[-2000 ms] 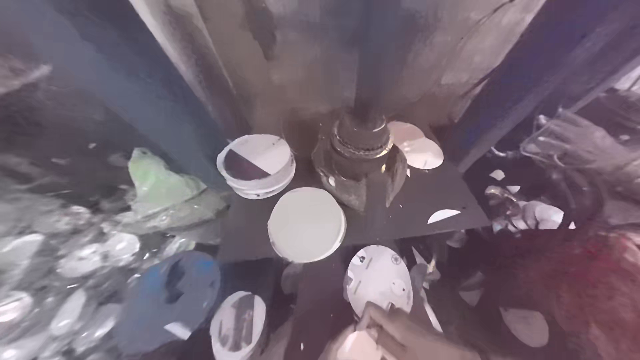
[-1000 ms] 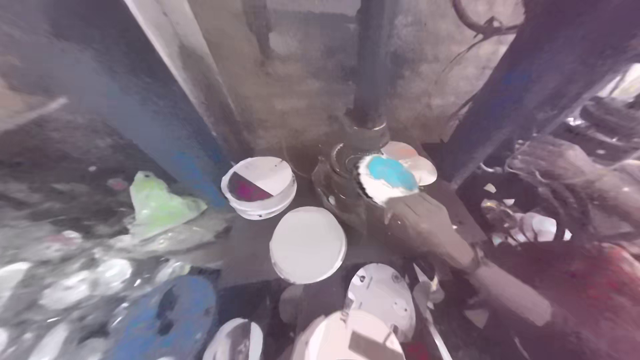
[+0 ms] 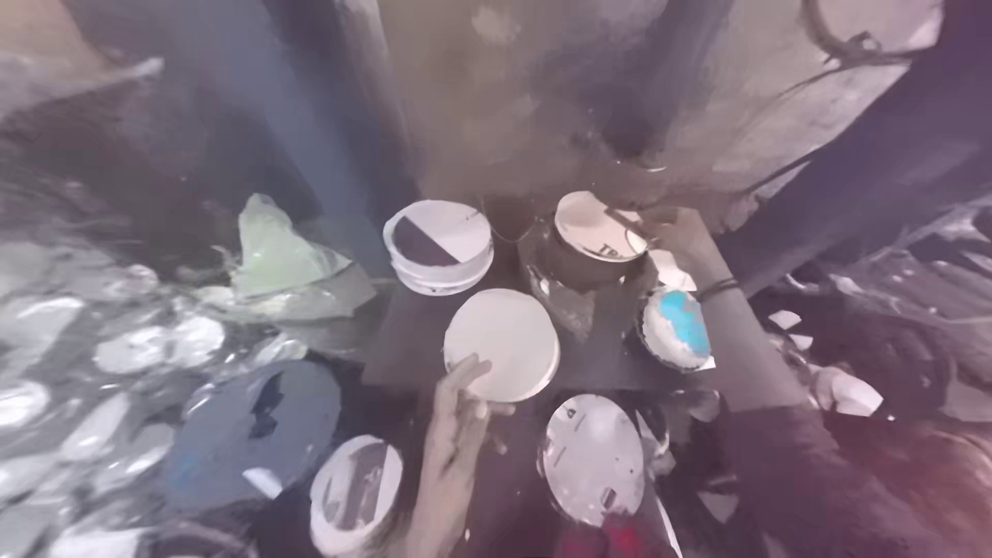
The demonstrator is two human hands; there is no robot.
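Observation:
My left hand [image 3: 461, 418] comes up from the bottom middle, its fingers on the lower left edge of a pale round disc [image 3: 502, 341], the top of a stack. At the right, my right hand [image 3: 666, 229] grips the right edge of a pinkish disc [image 3: 593, 221] that bears writing, held over a dark round metal fixture. Below my right wrist lies a white disc with a blue patch and a rough rim [image 3: 676, 329]. Left of the fixture stands a stack of white discs [image 3: 439, 244], its top one part dark.
A printed white disc [image 3: 593, 457] and a round white piece [image 3: 356, 492] lie at the front. At the left are a blue round lid [image 3: 256, 434], a pale green plastic piece [image 3: 271, 248] and many scattered discs. Thick metal posts rise behind.
The blue-patched disc, in my right hand over the fixture a second ago, now lies to its right. My right hand now has a pinkish disc. My left hand has come onto the pale stack.

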